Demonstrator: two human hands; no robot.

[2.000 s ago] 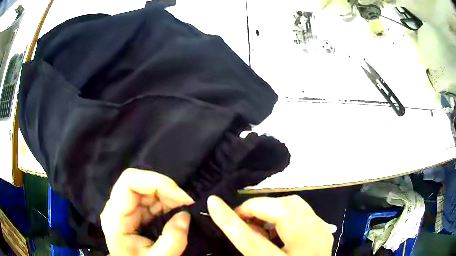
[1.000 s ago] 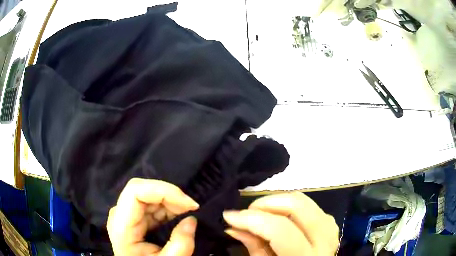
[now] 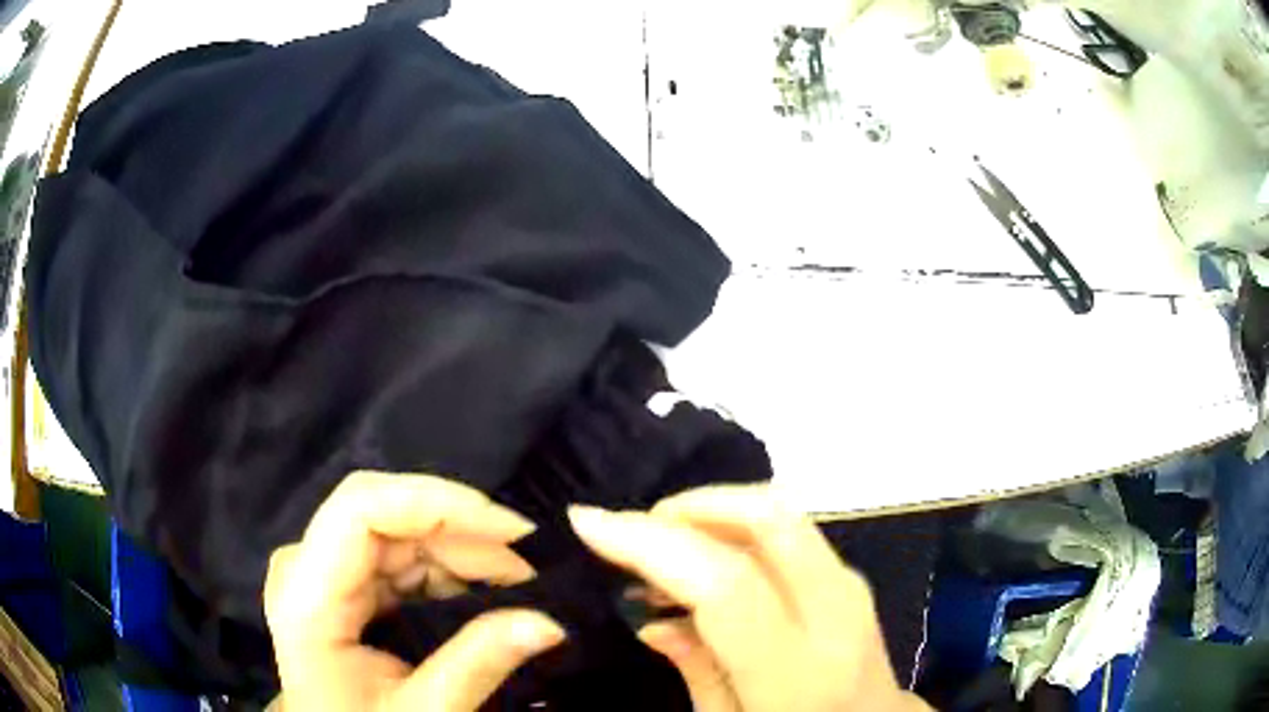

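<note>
A large black garment (image 3: 376, 292) lies heaped on the white table and hangs over its front edge. Its gathered elastic waistband (image 3: 647, 431) curls at the table edge, with a small white spot beside it. My left hand (image 3: 404, 598) is at the band with thumb and forefinger a little apart, black cloth between and behind them. My right hand (image 3: 738, 591) is close beside it, fingertips bent onto the black cloth. Both hands are cut off by the bottom edge. Whether a small tool is between the fingers cannot be told.
Black thread snips (image 3: 1031, 234) lie on the white table (image 3: 891, 376) at the right. A second dark pair of snips (image 3: 1106, 43) lies at the top right by pale cloth. Blue bins (image 3: 960, 612) with pale scraps (image 3: 1099, 584) stand below the edge.
The right fingertips have moved left and up, closer to the left hand. The left finger and thumb have parted slightly. The waistband's loop has folded lower. The whole view has shifted slightly.
</note>
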